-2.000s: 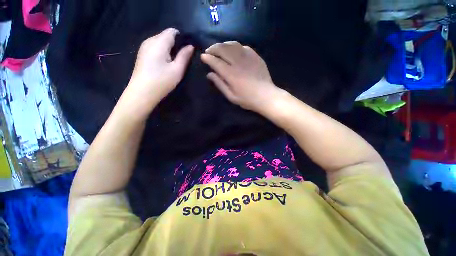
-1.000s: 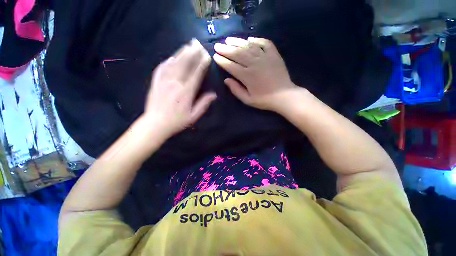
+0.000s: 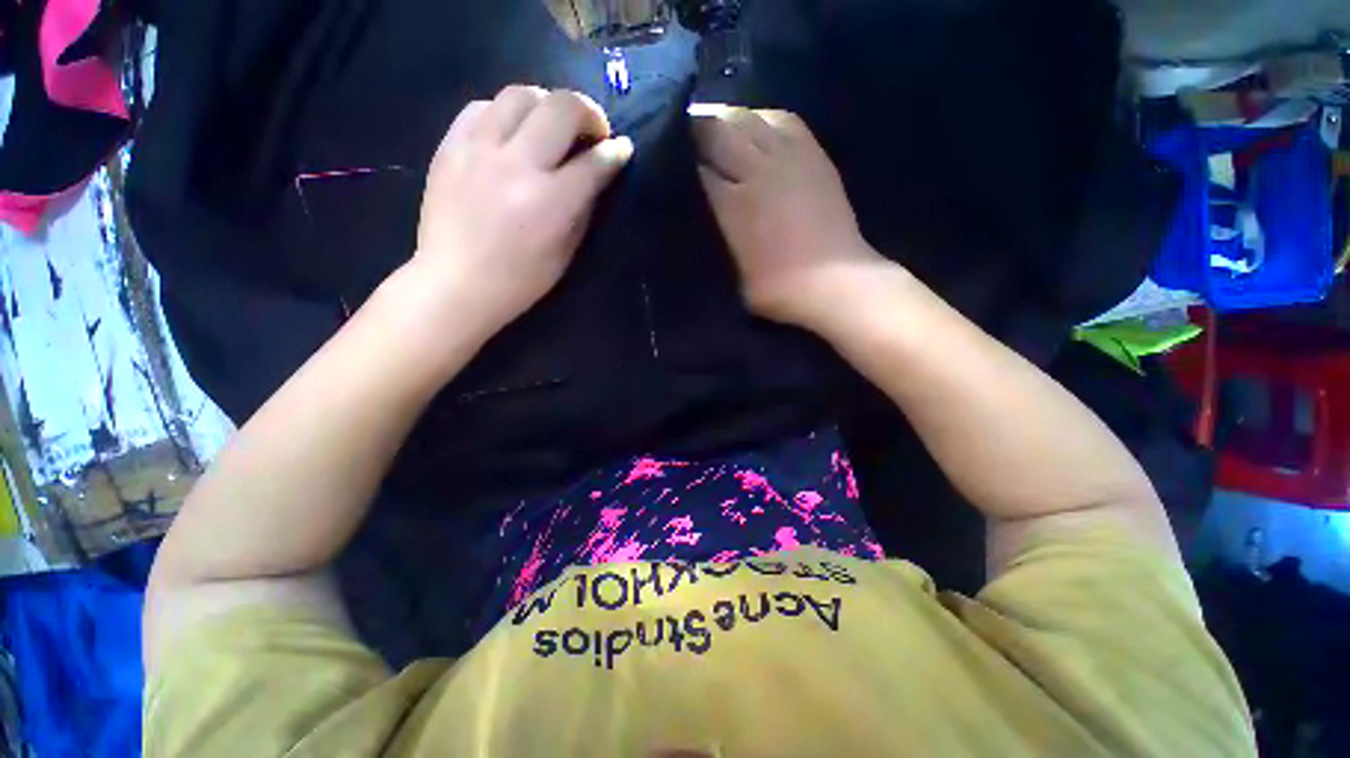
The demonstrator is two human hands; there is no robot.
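Black fabric [image 3: 888, 208] covers the table and my lap. Thin pink stitching lines [image 3: 348, 175] show on it at the left and below my left hand. My left hand [image 3: 518, 185] is closed, pinching the black fabric between thumb and fingers, just left of centre. My right hand [image 3: 777, 200] has its fingers curled down at a raised fold of the fabric, thumb side hidden. The presser foot and needle [image 3: 619, 71] are in a bright spot just beyond my fingertips, under the sewing machine head [image 3: 610, 15].
Cut pieces, black with pink edges [image 3: 82, 74], lie at the upper left on the worn table end [image 3: 89, 356]. A blue basket [image 3: 1273, 222], a green item [image 3: 1140, 341] and a red stool or crate [image 3: 1288, 400] are at the right. Blue cloth [image 3: 74, 637] is at lower left.
My left hand went from lying flat and blurred to pinching the fabric. My right hand has shifted slightly right. A fabric fold now rises between them, and more pink lines show below.
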